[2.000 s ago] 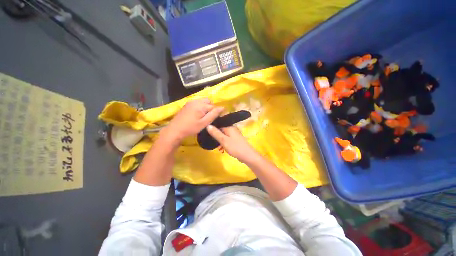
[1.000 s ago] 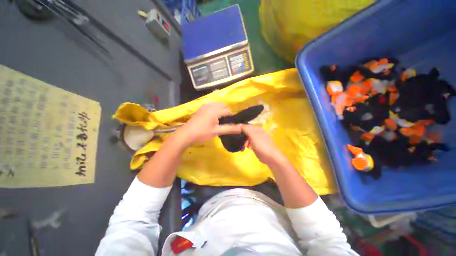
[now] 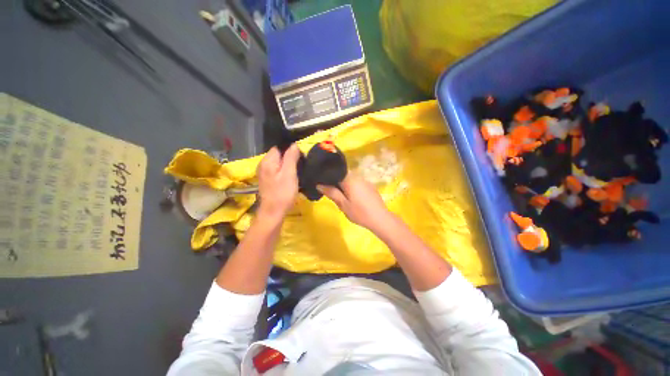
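Note:
A black plush penguin point(image 3: 324, 164) with a small red-orange patch at its upper end is held over the yellow cloth point(image 3: 352, 239). My left hand point(image 3: 278, 178) grips its left side. My right hand point(image 3: 354, 197) grips its lower right side, fingers partly hidden by the plush. The silver nozzle point(image 3: 241, 191) sticks out from the round whitish base point(image 3: 200, 200) and ends behind my left hand; its tip is hidden. Loose whitish fiberfill point(image 3: 379, 166) lies on the cloth right of the penguin.
A blue tote point(image 3: 481, 213) at right holds many black, white and orange penguin skins point(image 3: 544, 139). A blue-topped scale point(image 3: 317, 62) stands beyond the cloth. A large yellow sack point(image 3: 441, 37) is at the top. The grey machine point(image 3: 176, 110) with a yellowish notice point(image 3: 66, 198) is at left.
The penguin has been turned from lying lengthwise to a rounder view with its red-orange patch up. Both hands have shifted their grip, and the fiberfill shows more fully.

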